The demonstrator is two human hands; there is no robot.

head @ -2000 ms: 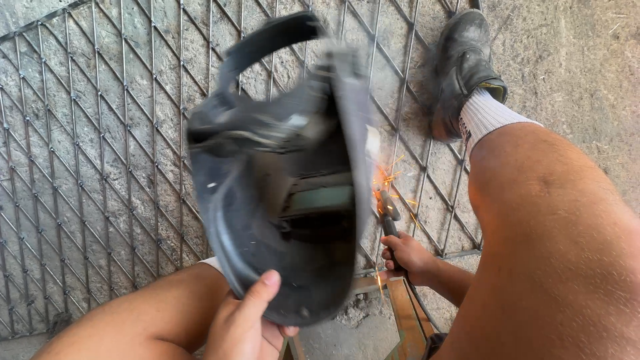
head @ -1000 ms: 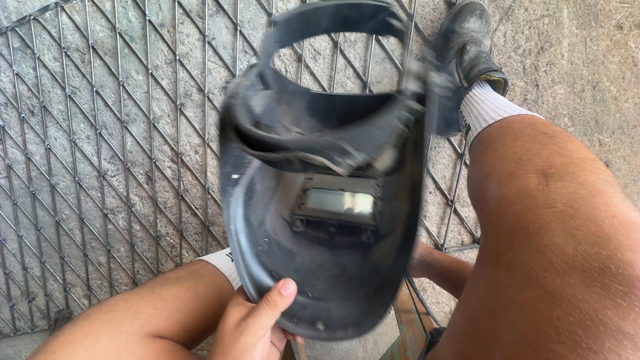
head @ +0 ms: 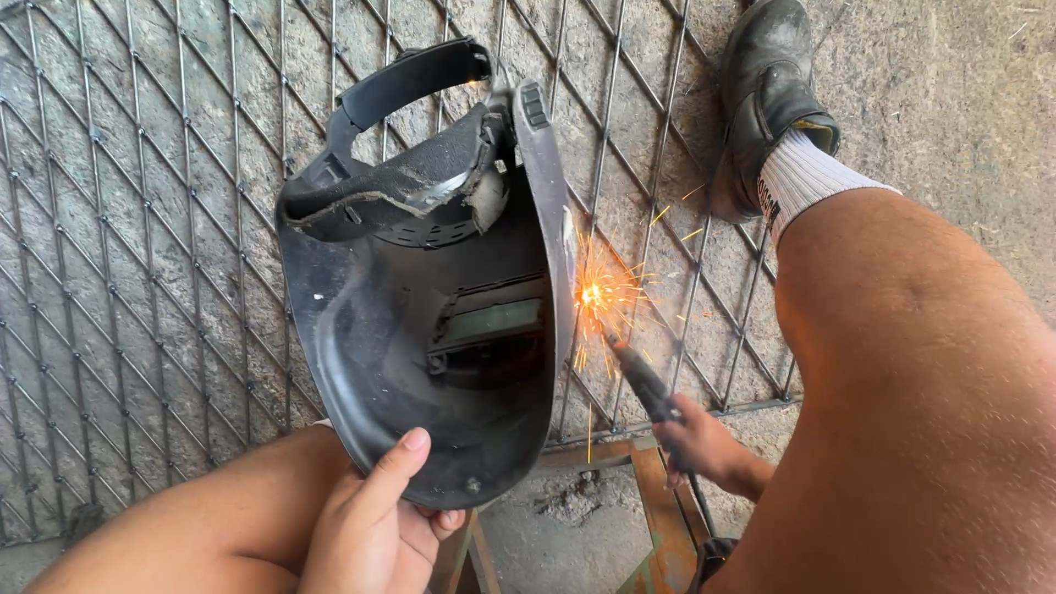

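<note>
My left hand grips the lower rim of a black welding helmet, its thumb on the inside. The helmet's hollow side, headband and dark lens window face me. To its right, my right hand is closed around the handle of a welding torch or electrode holder; the blur leaves the kind unclear. Orange sparks burst at its tip, beside the helmet's right edge, over a diamond-pattern steel rod grille. The exact weld spot is hidden by glare.
The grille lies over rough concrete. A rusty metal frame stands below it, between my bare legs. My black shoe rests at the grille's upper right. A dark cable runs down near my right wrist.
The helmet has turned and shifted left since a second ago, uncovering my right hand and the tool. Sparks, hidden then, show again and are brighter than two seconds ago.
</note>
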